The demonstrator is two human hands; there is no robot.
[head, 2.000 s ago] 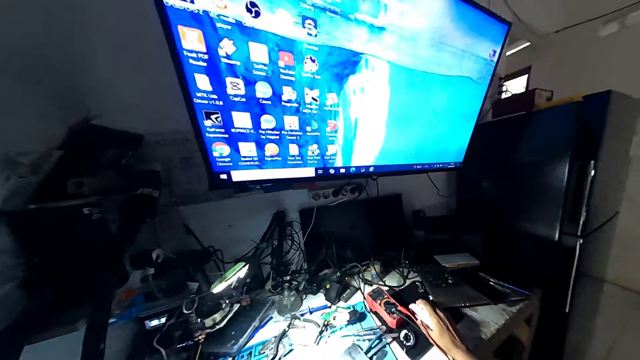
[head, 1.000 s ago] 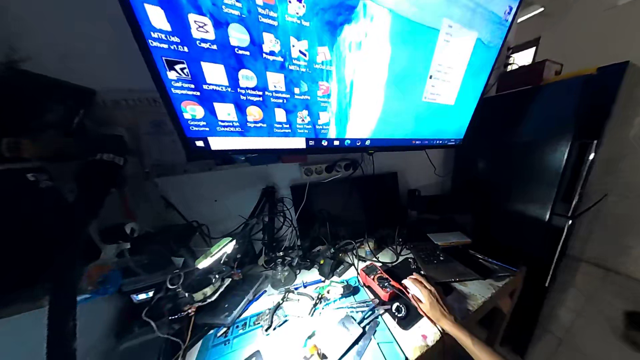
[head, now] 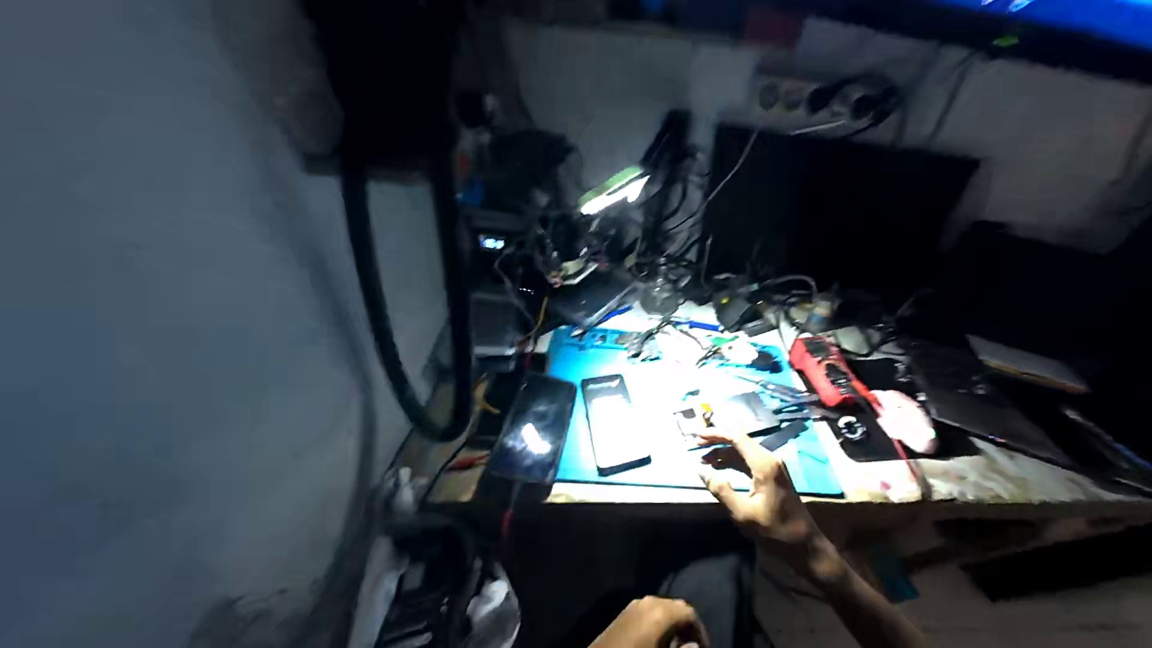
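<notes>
Over the front of a blue work mat [head: 571, 360], my right hand [head: 760, 490] hangs with its fingers spread and nothing in it. Just beyond its fingertips lie small opened electronic parts [head: 697, 418] and a flat dark-edged piece. My left hand [head: 652, 623] is low at the bottom edge of the view, partly cut off; its fingers look curled, but what is in it cannot be seen. A phone-shaped frame [head: 616, 425] with a bright middle lies on the mat, left of my right hand. A dark phone or tablet [head: 535, 430] rests at the mat's left edge.
A red multimeter [head: 823, 371] and a pale computer mouse [head: 904, 420] lie right of the mat, near a laptop [head: 981, 400]. Tweezers and tools [head: 778, 391] lie on the mat. A lit lamp [head: 615, 191] stands behind, before a dark monitor [head: 832, 211]. A black hose [head: 360, 270] hangs at left.
My right hand has left the mouse area and moved left over the front of the mat. My left hand has come into view at the bottom. The view has swung down and left.
</notes>
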